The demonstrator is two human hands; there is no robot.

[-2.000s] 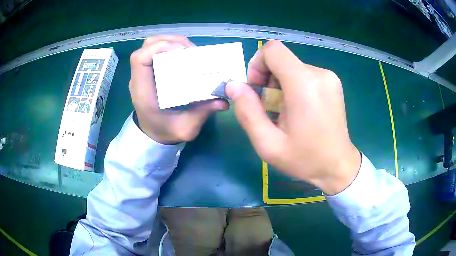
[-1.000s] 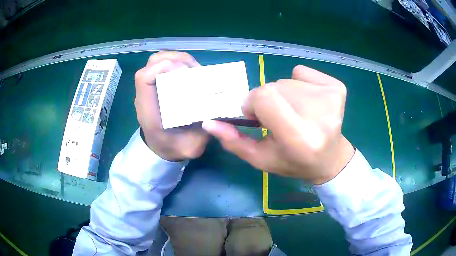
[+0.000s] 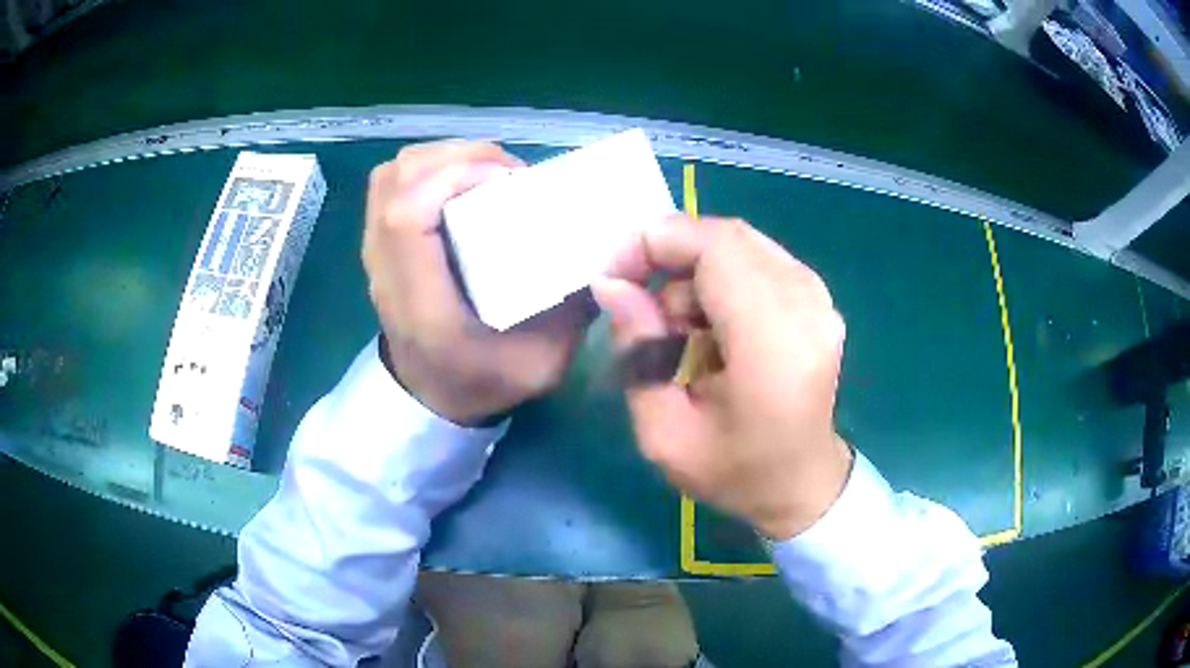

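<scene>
My left hand (image 3: 450, 281) holds a carton (image 3: 561, 228) above the bench, with its plain white end facing the camera and tilted up to the right. My right hand (image 3: 750, 372) is at the carton's lower right corner, its fingertips by the edge. A small dark piece (image 3: 655, 356) shows blurred in the right fingers; its exact shape cannot be told. The rest of the held carton is hidden behind its white end and my left hand.
A second long printed carton (image 3: 235, 307) lies on the green bench at left. Yellow tape (image 3: 1011, 392) outlines a rectangle at right. A metal rail (image 3: 392, 127) runs along the far edge. A black object (image 3: 1155, 405) stands at the right edge.
The held carton has tilted, its right side higher, and moved a little right. My right hand has turned and sits lower at its corner. The dark piece now points down between the fingers.
</scene>
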